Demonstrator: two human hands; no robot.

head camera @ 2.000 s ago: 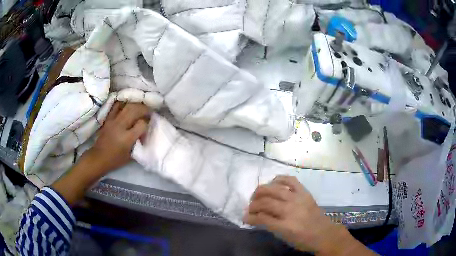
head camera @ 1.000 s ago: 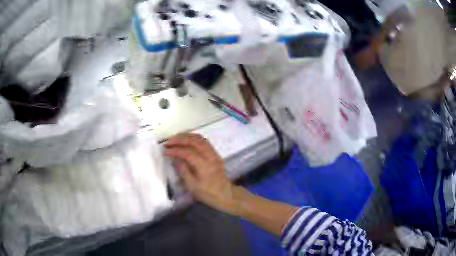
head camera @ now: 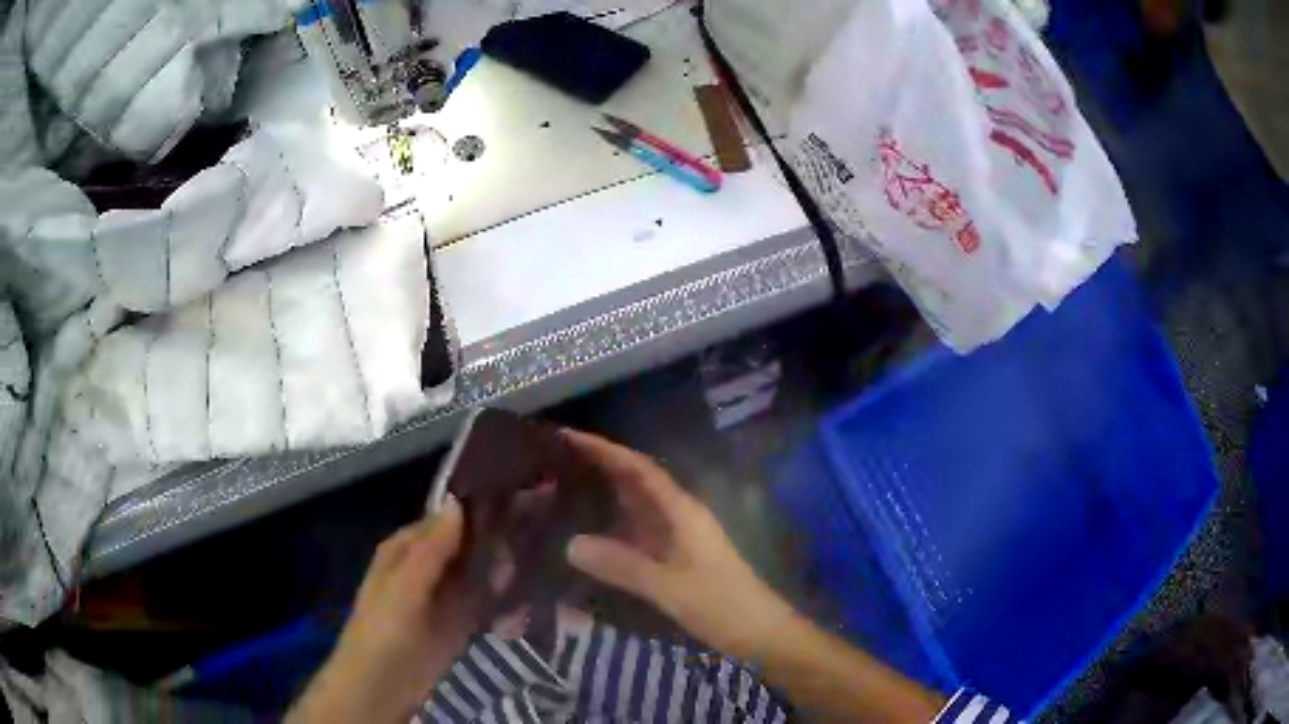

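A small dark brown cuff piece (head camera: pixel 498 456) with a pale edge is held up in front of the table's front edge. My left hand (head camera: pixel 403 580) grips its left side. My right hand (head camera: pixel 672 545) has its fingers and thumb around its right side, partly blurred. The white quilted sleeve (head camera: pixel 283 347) lies flat on the table, left of the needle area, its open end facing right with a dark inner edge. The presser foot and needle (head camera: pixel 400 142) are lit, behind the sleeve end, and do not touch it.
Snips (head camera: pixel 662 156), a brown strip (head camera: pixel 722 127) and a black flat object (head camera: pixel 566 54) lie right of the needle. A black cord (head camera: pixel 792 170) crosses the table edge. A white printed plastic bag (head camera: pixel 919 170) hangs at right above a blue bin (head camera: pixel 1032 481).
The view has swung right and down. My right hand has left the sleeve end. Both hands are now together below the table edge with the dark brown piece. The sleeve lies released on the table.
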